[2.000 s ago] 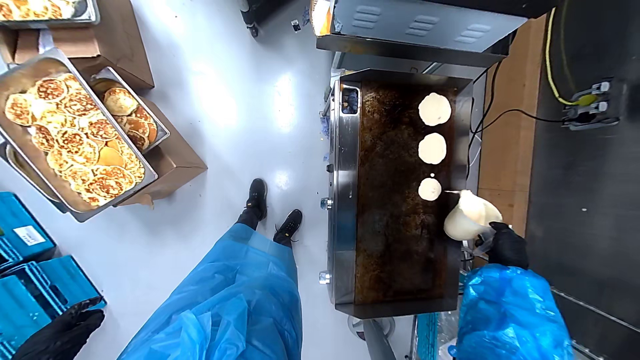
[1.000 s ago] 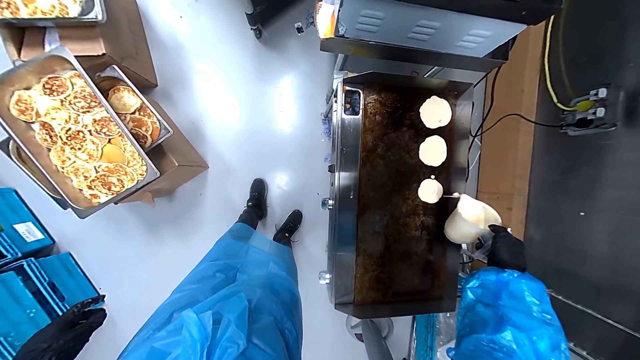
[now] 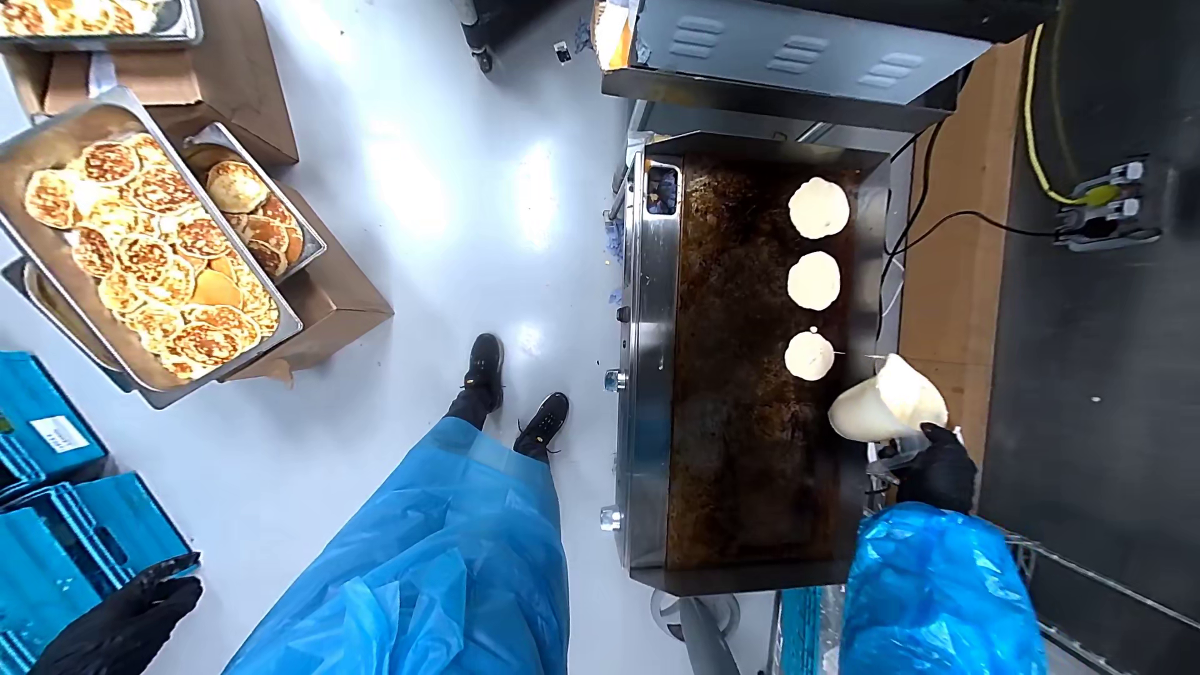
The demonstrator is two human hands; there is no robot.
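My right hand (image 3: 937, 469), in a black glove and blue plastic sleeve, grips the handle of a jug of pale batter (image 3: 886, 403). The jug is tilted over the right edge of the flat-top griddle (image 3: 741, 422), its spout beside a small round of batter (image 3: 809, 356). A thin line of batter shows between the two. Two larger rounds, a middle one (image 3: 814, 280) and a far one (image 3: 818, 208), lie in line beyond it. My left hand (image 3: 127, 614), black-gloved, hangs at the lower left with nothing seen in it, fingers slightly apart.
Metal trays of browned pancakes (image 3: 155, 253) rest on cardboard boxes (image 3: 328, 309) at the left. Blue plastic crates (image 3: 84, 534) stand near my left hand. A vented metal appliance (image 3: 797, 47) adjoins the griddle's far end. Black cables (image 3: 923, 206) run along its right side.
The small round nearest the jug looks slightly larger than two seconds ago. The jug stays tilted at nearly the same place in my right hand.
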